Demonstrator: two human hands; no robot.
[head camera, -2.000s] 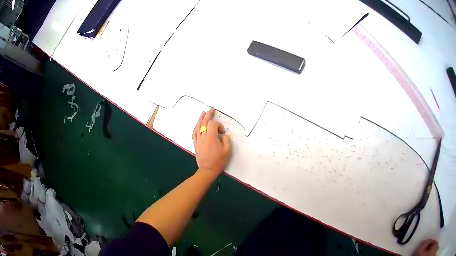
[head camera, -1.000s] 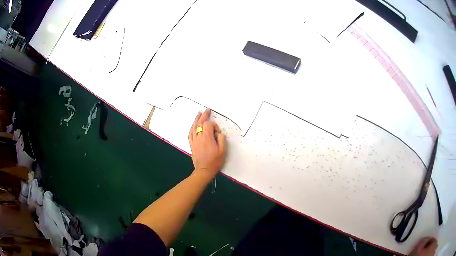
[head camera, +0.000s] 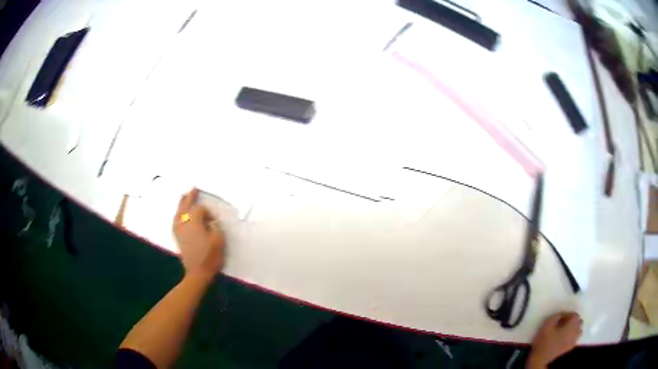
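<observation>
My left hand (head camera: 200, 234), with a yellow ring, rests on the table at the paper pattern's near edge, fingers bent; whether it holds anything is hidden. My right hand (head camera: 557, 335) lies curled at the table's front edge on the right, blurred. The black shears (head camera: 532, 249) lie on the table left of and beyond my right hand, untouched, handles towards me, blades pointing away. The white paper pattern (head camera: 317, 155) lies flat, with dark material showing as thin lines along its cut edge. A dark bar weight (head camera: 275, 104) sits on it.
A pink translucent ruler (head camera: 472, 114) lies beyond the shears. A handled black weight (head camera: 451, 25) is at the far side, a small black weight (head camera: 566, 102) at right. A folded dark piece (head camera: 56, 67) lies far left. Clutter fills the right end. The green floor (head camera: 252, 324) has scraps.
The view has turned right, so the table things appear further left. More of my right hand and the table's right end now show. My left hand stays at the pattern edge; the shears remain lying.
</observation>
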